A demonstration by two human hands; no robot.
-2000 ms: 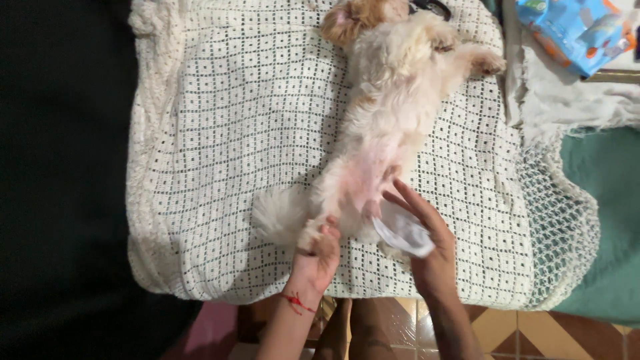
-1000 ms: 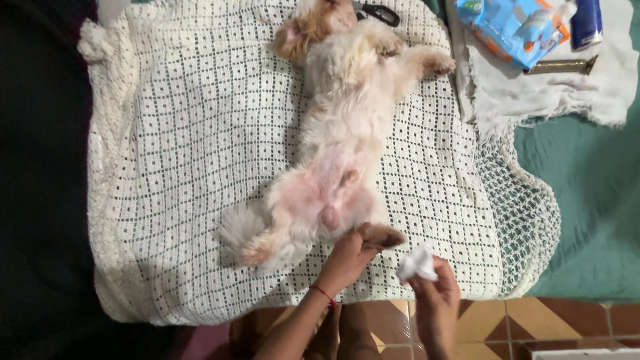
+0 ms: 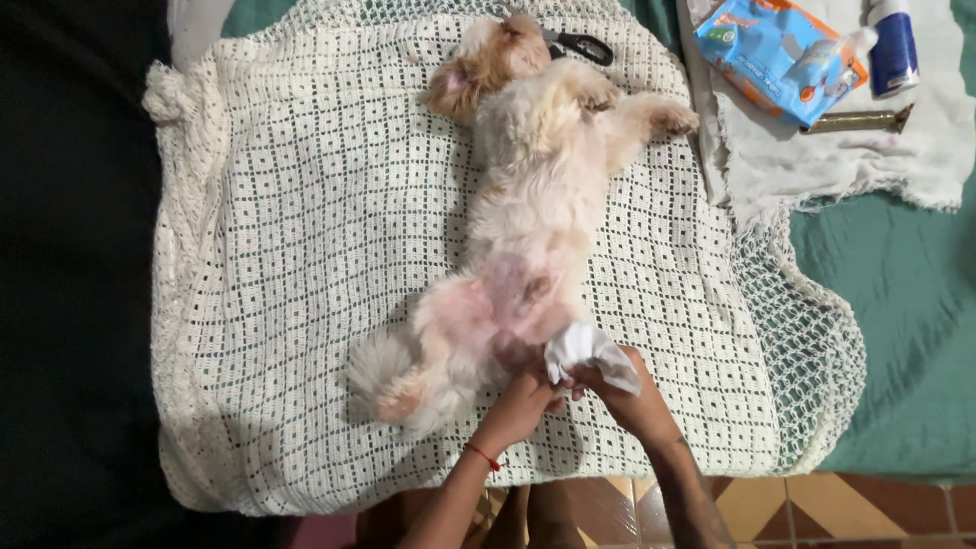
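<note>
A cream and tan dog (image 3: 545, 175) lies belly up on a white crocheted blanket (image 3: 305, 252), its head toward the far edge. My left hand (image 3: 526, 404), with a red cord at the wrist, is closed around the lower part of the dog's hind leg on the right of the view; the paw is mostly hidden. Close beside it, my right hand (image 3: 629, 393) grips a crumpled white wipe (image 3: 583, 351) at that same leg. The wipe covers part of both hands' fingertips.
Black-handled scissors (image 3: 583, 47) lie beside the dog's head. At the upper right, a blue and orange wipes packet (image 3: 778, 57), a blue bottle (image 3: 894, 53) and a gold-coloured tube (image 3: 854, 121) rest on a white cloth (image 3: 839, 164). The blanket's near edge borders the tiled floor.
The right hand has brought the wipe from beside the hind paw to the leg and my left hand. Two seconds ago, my left hand was at the other hind leg.
</note>
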